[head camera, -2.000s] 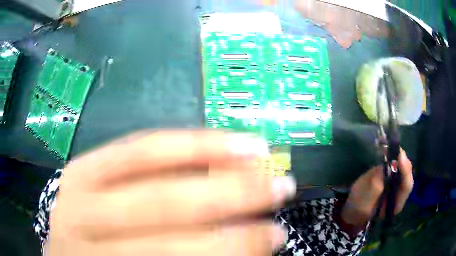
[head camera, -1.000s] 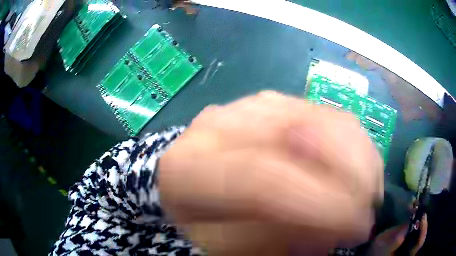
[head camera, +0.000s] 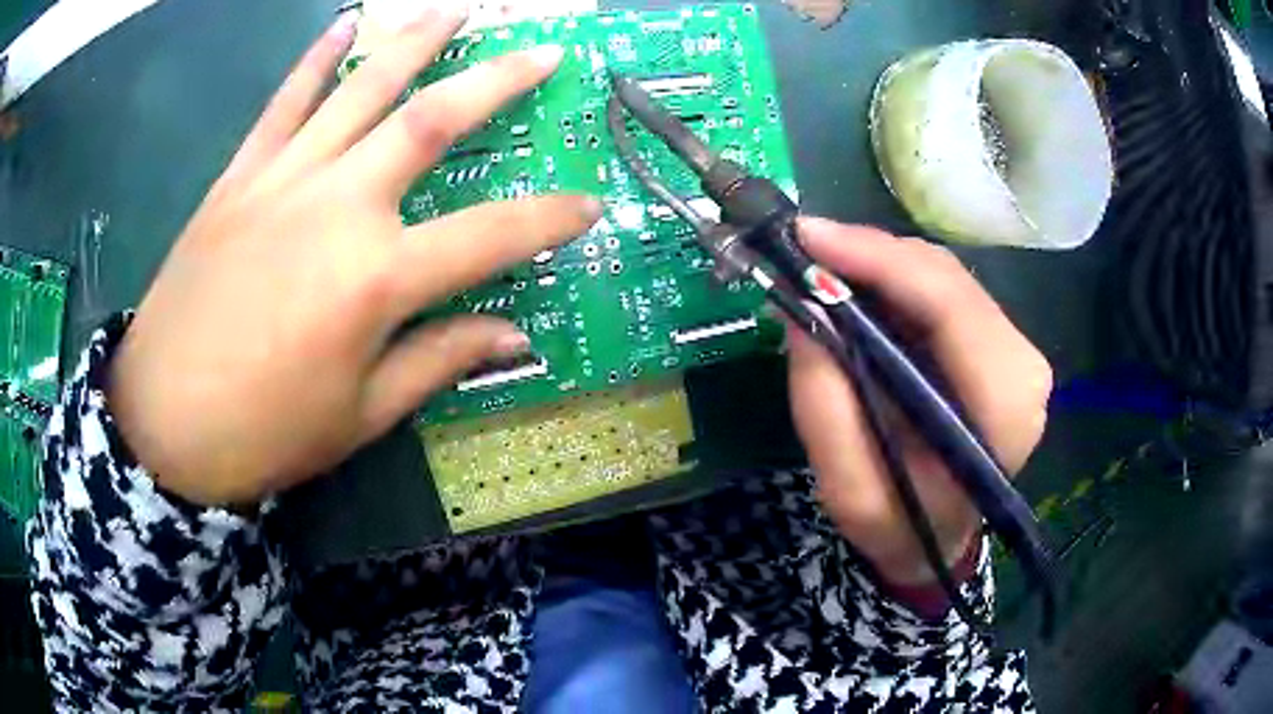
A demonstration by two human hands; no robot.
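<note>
A green PCB panel with white connector strips lies in front of me. A yellow-tan perforated backing board sticks out from under its near edge. My left hand is spread flat over the left part of the panel, fingers apart, holding nothing. My right hand grips the black soldering iron with its red-and-white mark. The thin curved solder feed tube runs beside the iron. The iron's tip and the tube end are over the panel's upper middle; whether they touch it I cannot tell.
An off-white cut plastic cup stands to the right of the panel. Part of another green board shows at the left edge. A pale rail curves across the upper left. Thin silvery bits lie on the mat at left.
The view has shifted closer to the panel. My left hand has come down onto the panel and spread. The iron has moved from the cup to over the panel.
</note>
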